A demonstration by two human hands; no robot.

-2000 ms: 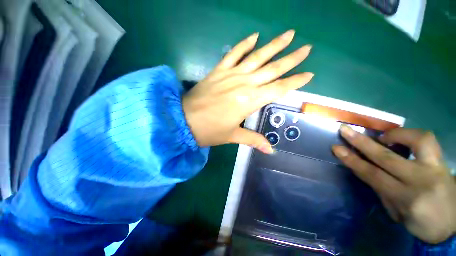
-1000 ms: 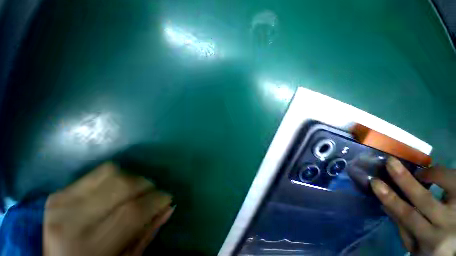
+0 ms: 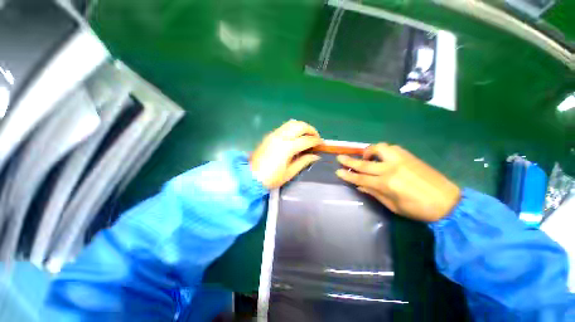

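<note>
A dark tablet [image 3: 334, 233] with glossy clear film lies on a white foam sheet [image 3: 267, 258] in front of me. An orange strip [image 3: 343, 149] lies along the tablet's top edge. My left hand [image 3: 287, 154] covers the top left corner, its fingers at the strip's left end; the camera bump is hidden under it. My right hand [image 3: 397, 181] is at the top right, thumb side at the strip's right end and fingertips on the tablet's upper face. Whether either hand grips the strip is unclear.
A stack of tablets with foam sheets [image 3: 94, 157] fans out at left. Another tablet [image 3: 372, 53] on a white sheet lies beyond my hands. A blue film stack [image 3: 524, 188], a crinkled clear bag [image 3: 558, 187] and a white sheet [image 3: 561, 226] are at right.
My left hand has come back from the lower left to the tablet's top left corner. My right hand stays at the top right. The view has shifted and shows more of the bench.
</note>
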